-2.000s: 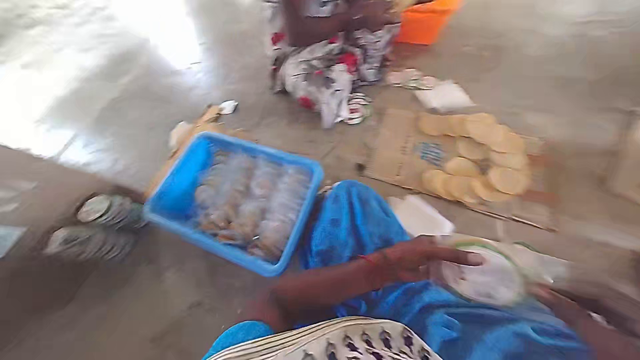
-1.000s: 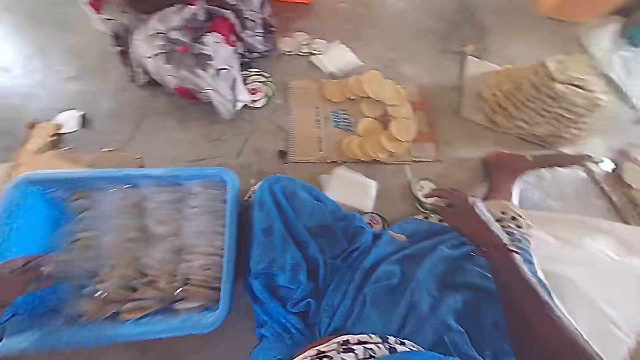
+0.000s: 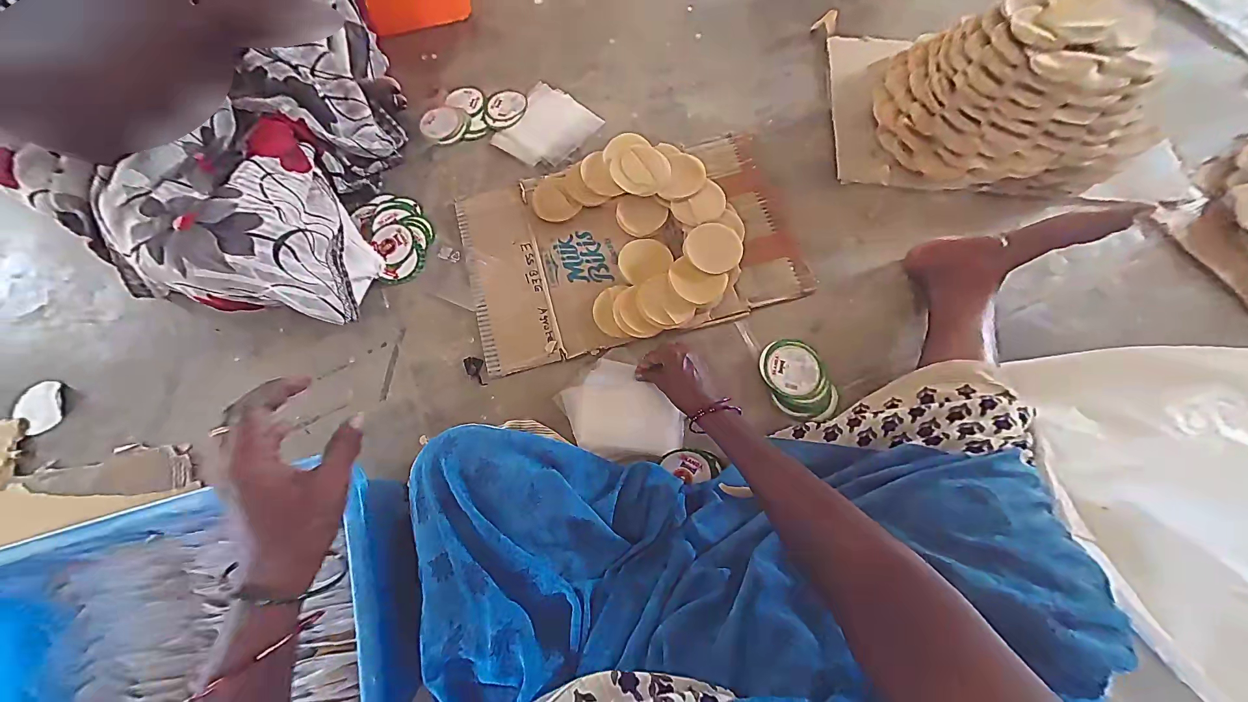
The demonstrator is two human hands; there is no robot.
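My left hand (image 3: pixel 288 478) is raised over the right side of a blue plastic tub (image 3: pixel 375 585), fingers apart, holding nothing. The tub holds rows of packets, blurred here. My right hand (image 3: pixel 678 375) reaches to the upper right edge of a stack of clear plastic bags (image 3: pixel 619 414), fingertips bent together; whether they pinch a bag cannot be told. Just beyond lies a flat cardboard sheet (image 3: pixel 507 292) with thin round yellowish discs (image 3: pixel 712 248) laid in an overlapping curve. Round printed labels with green rims (image 3: pixel 792 369) are piled to the right of my right hand, and another printed round (image 3: pixel 687 466) lies near my lap.
A tall pile of stacked discs (image 3: pixel 1004 107) stands on cardboard at the upper right. Another person in flowered cloth (image 3: pixel 224 205) sits at the upper left, near more round labels (image 3: pixel 400 239) and plastic bags (image 3: pixel 551 122). An orange container (image 3: pixel 419 15) is behind. White sheeting (image 3: pixel 1150 468) lies at right.
My left hand, in the tub a second ago, is now raised above its edge. My right hand has moved from the round labels to the plastic bags. The round packet held two seconds ago is no longer in hand.
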